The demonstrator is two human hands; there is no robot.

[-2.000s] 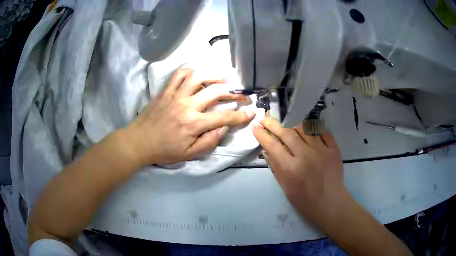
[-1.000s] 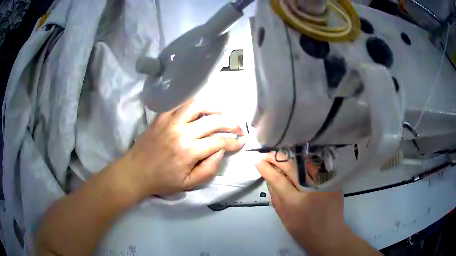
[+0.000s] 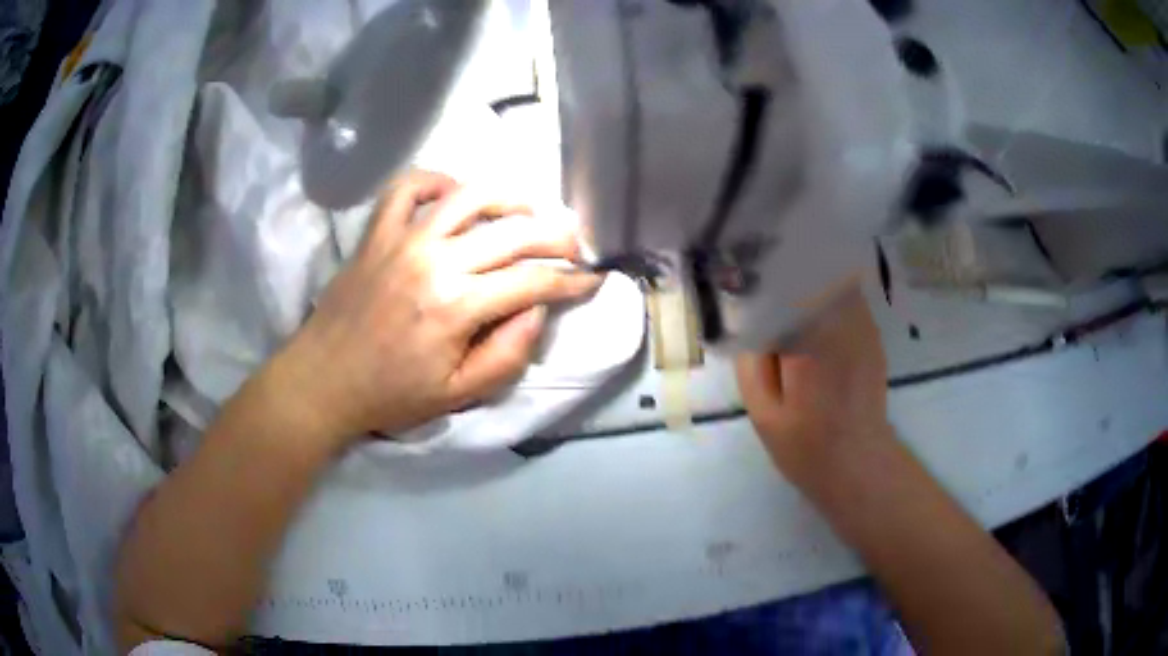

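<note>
A pale grey-white garment (image 3: 243, 244) drapes at the left and runs under my left hand to the needle area. My left hand (image 3: 448, 301) lies flat on the cloth, fingers spread, fingertips just left of the presser foot (image 3: 653, 269). The cloth's rounded edge ends beside the foot. A yellowish strip (image 3: 676, 352) shows bare in front of the foot. My right hand (image 3: 820, 372) is right of the strip, off the cloth, blurred and partly behind the white machine head (image 3: 692, 141). Its fingertips are hidden, so I cannot tell whether it holds anything.
A grey work lamp (image 3: 384, 109) hangs over the cloth at upper left. A white-handled tool (image 3: 1025, 296) and a thin dark stick (image 3: 1114, 320) lie on the machine bed at right. The table's curved front edge carries a printed ruler (image 3: 512, 600).
My right hand has moved right, away from the cloth edge and foot, uncovering the yellowish strip. My left hand stays on the cloth. The camera view has shifted.
</note>
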